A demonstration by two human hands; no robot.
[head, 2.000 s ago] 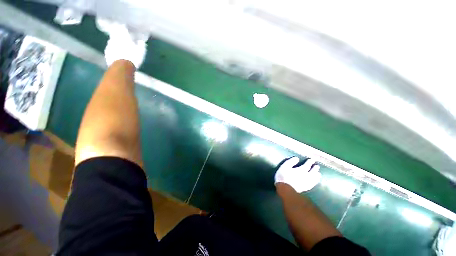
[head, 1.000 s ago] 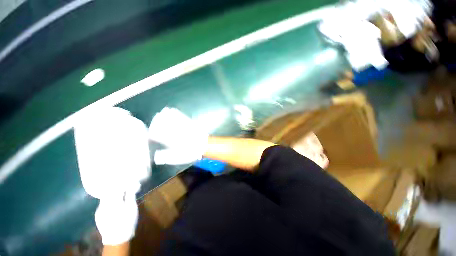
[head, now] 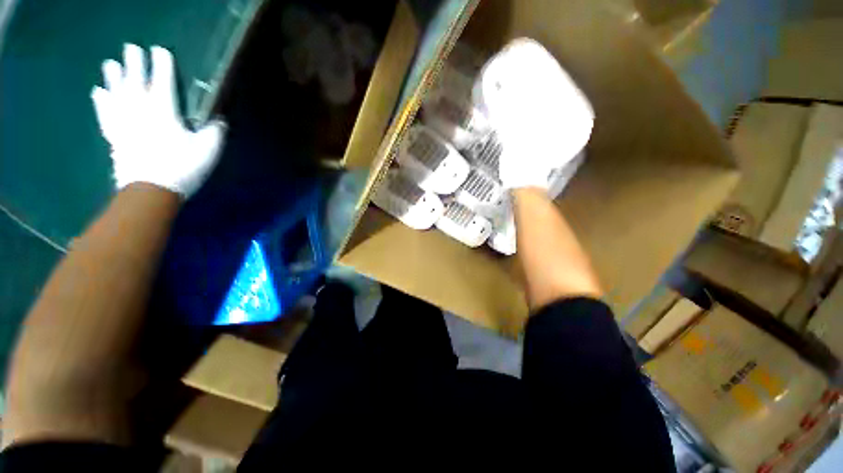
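Note:
My right hand (head: pixel 527 168), in a white glove, reaches down into a large open cardboard carton (head: pixel 647 199). It holds a white plastic housing (head: pixel 539 103), rounded and larger than the hand; the fingers are mostly hidden or washed out. Several white housings with slotted grilles (head: pixel 430 159) lie in rows in the carton below and left of the hand. My left hand (head: pixel 152 125), also gloved in white, is open and empty with fingers spread over the green workbench (head: pixel 46 120).
A bright blue plastic stool or crate (head: pixel 250 268) stands between bench and carton. A dark box with pale round pieces (head: pixel 333 55) is at the top. Closed cartons (head: pixel 739 379) are stacked at the right. Smaller cardboard pieces (head: pixel 236 369) lie at lower left.
The view has swung from the bench and belt to the floor carton. My right hand has moved into the carton with the housing. My left hand is apart from it, spread over the bench.

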